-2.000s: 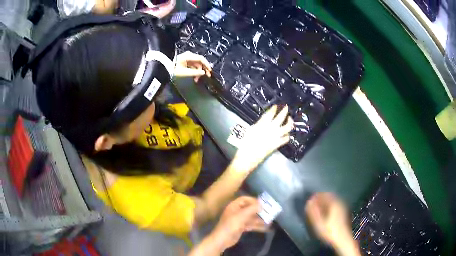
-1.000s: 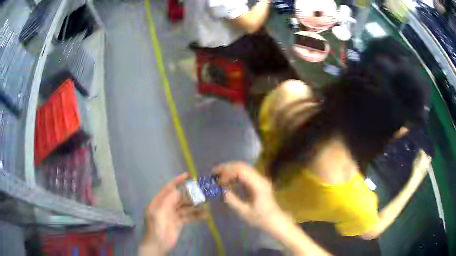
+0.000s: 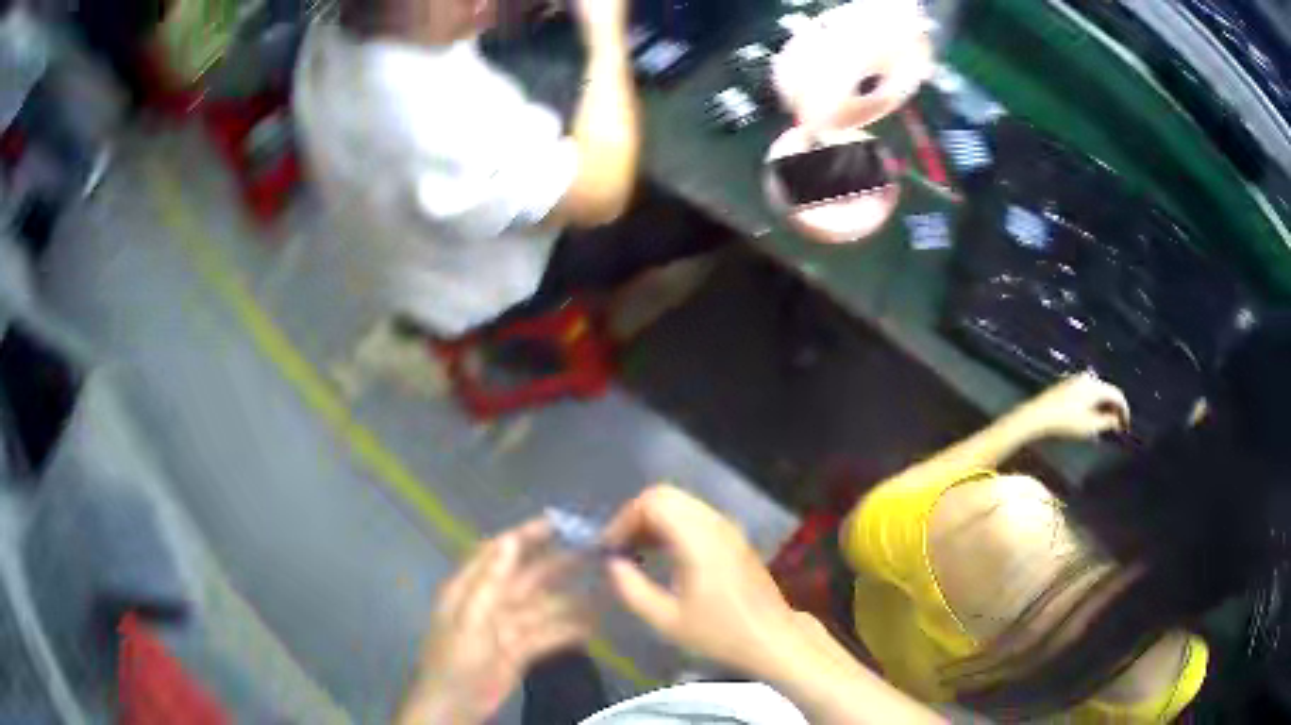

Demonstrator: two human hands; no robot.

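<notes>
A small keypad piece (image 3: 574, 528), dark blue with a pale part, is held between my two hands at the lower middle. It is blurred and seen nearly edge-on. My left hand (image 3: 489, 623) has its fingers at the piece's left end. My right hand (image 3: 715, 581) pinches its right end between thumb and fingers. The keys cannot be made out.
A person in yellow (image 3: 906, 560) sits at lower right, an arm over a black tray (image 3: 1076, 269). A person in white (image 3: 425, 156) sits near a red stool (image 3: 531, 368). A round pink-white fan (image 3: 850, 64) stands on the bench. Yellow floor line (image 3: 340, 425).
The view has swung from the bench to the aisle. Both hands came together on the piece and still hold it, now tilted more edge-on. The seated people have shifted in view.
</notes>
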